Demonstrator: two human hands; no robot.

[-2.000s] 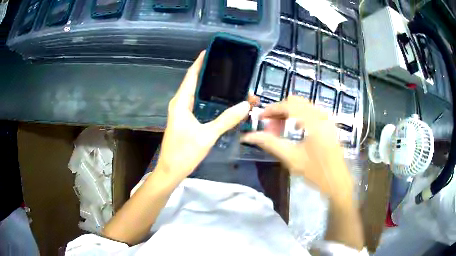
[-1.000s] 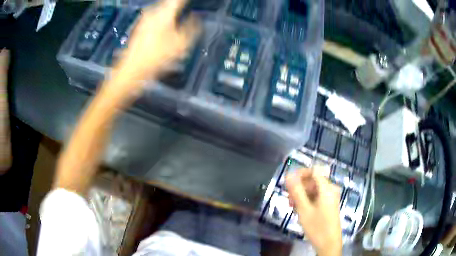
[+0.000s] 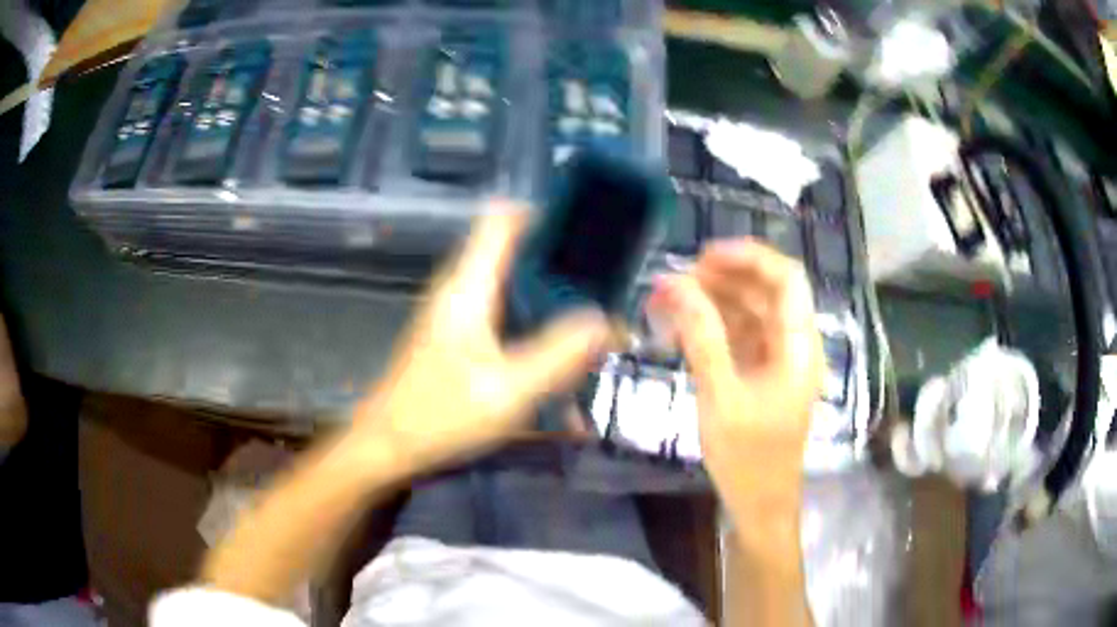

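My left hand (image 3: 472, 349) grips a teal keypad phone (image 3: 594, 233), dark screen up, thumb on its lower part; it is blurred. My right hand (image 3: 747, 325) is just right of the phone, over the lens tray (image 3: 845, 423), fingers bent together near a small pale, blurred spot; I cannot tell whether it holds a lens. The stacked clear phone tray (image 3: 245, 221) lies at the upper left, with several phones back side up in its pockets.
A white cloth (image 3: 762, 159) lies on the top of the lens tray. At the right are a white box fixture (image 3: 900, 202), a small white fan (image 3: 980, 410) and a black hose (image 3: 1078, 282). Cartons (image 3: 153, 502) are below the bench edge. Part of another person's arm (image 3: 10, 392) shows at the far left.
My left hand has come back from the phone tray to the middle and now holds a phone screen up. My right hand is raised beside it. The view has shifted.
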